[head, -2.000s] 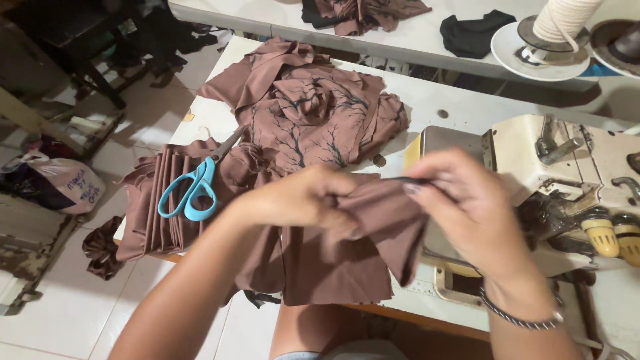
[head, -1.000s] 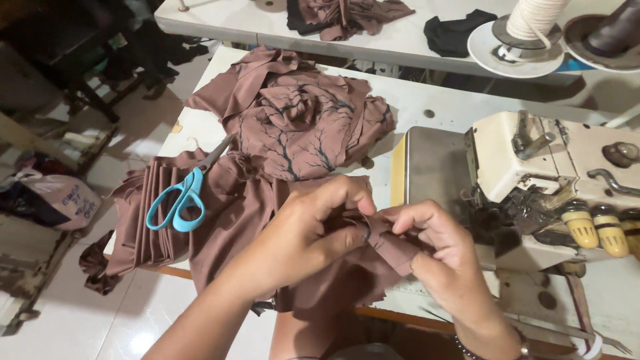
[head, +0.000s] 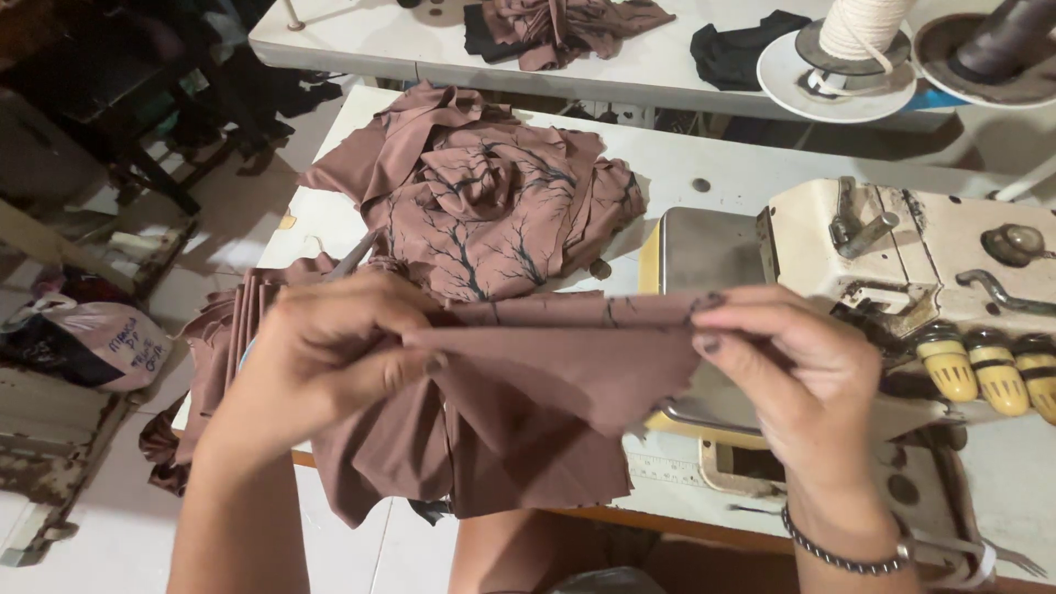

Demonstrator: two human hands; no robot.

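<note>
My left hand (head: 355,355) and my right hand (head: 780,363) pinch the two ends of an edge of brown fabric (head: 561,363), stretched between them above the table. The piece hangs down in front, over more brown cloth. Behind it lies a heap of brown fabric with a dark branch print (head: 487,206). Folded brown pieces (head: 247,313) are stacked at the left, partly behind my left hand. A blade of the scissors (head: 356,254) shows there; my left hand hides nearly all of the handles.
A sewing machine (head: 874,247) with yellow tension knobs stands at the right, its metal plate (head: 709,256) beside the heap. Thread cones on round holders (head: 833,78), a black cloth (head: 738,49) and brown scraps (head: 561,29) are on the rear table. A plastic bag (head: 103,338) is at the left.
My hands were close together on the fabric one second ago; now they are apart, with its edge drawn out between them. The scissors' blue handles, in plain sight before, are mostly covered.
</note>
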